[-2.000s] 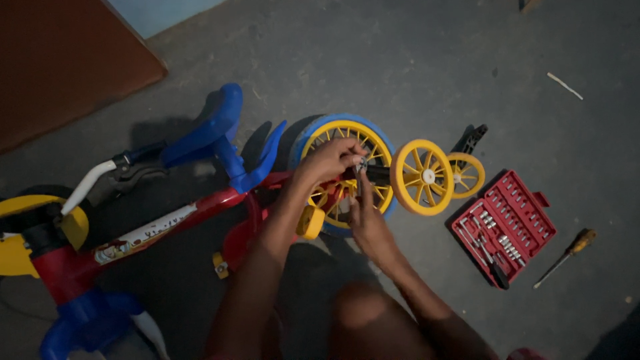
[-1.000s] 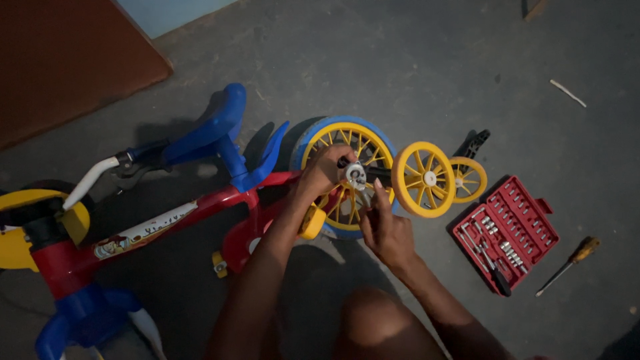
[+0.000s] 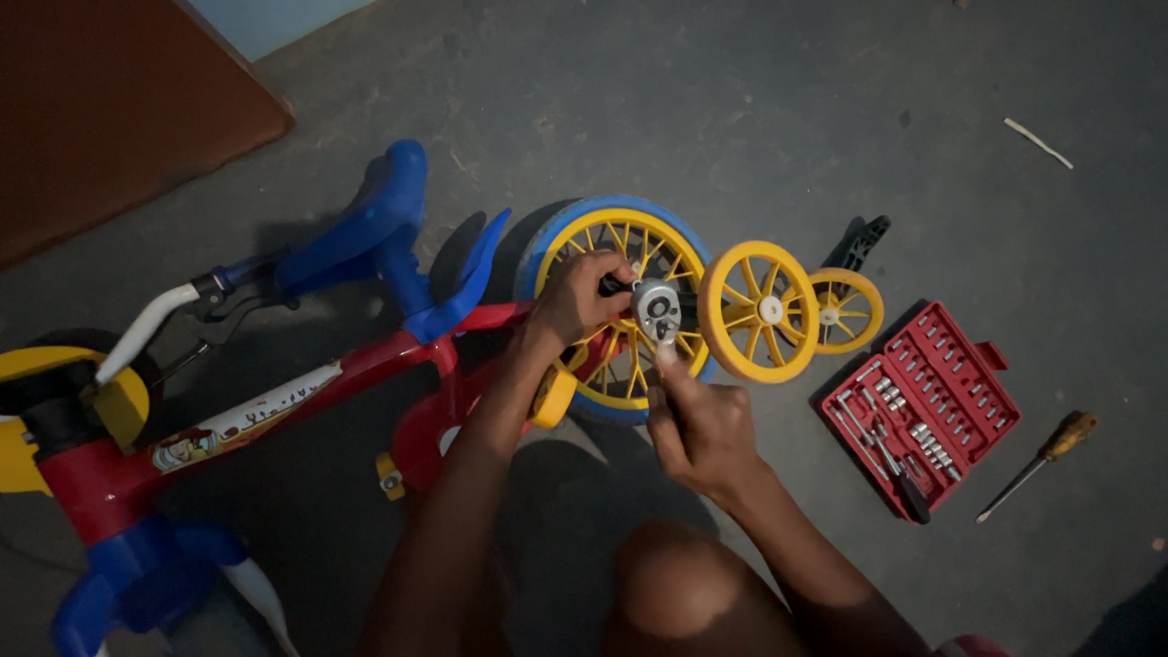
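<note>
A child's bicycle with a red frame (image 3: 365, 367) lies on its side on the floor. Over the hub of its rear wheel with blue tire and yellow rim (image 3: 558, 239) is the round head of a ratchet wrench (image 3: 657, 310). My left hand (image 3: 586, 297) pinches a small dark part at the hub, left of the ratchet head. My right hand (image 3: 703, 424) is closed around the ratchet's handle, index finger near the head. Right of the ratchet, a yellow training wheel (image 3: 762, 312) stands by the rear wheel. What the ratchet sits on is hidden.
A second yellow training wheel (image 3: 844, 310) with a black bracket (image 3: 862, 245) lies beyond. An open red socket set case (image 3: 990, 429) and a screwdriver (image 3: 1040, 465) lie at right. A thin white strip (image 3: 1038, 143) is on the floor. The blue saddle (image 3: 365, 224) and yellow pedal (image 3: 553, 394) stick out.
The ratchet head now shows over the hub, where two seconds ago the hands hid that spot. My right hand has closed on its handle; a second ago its index finger pointed up beside the head.
</note>
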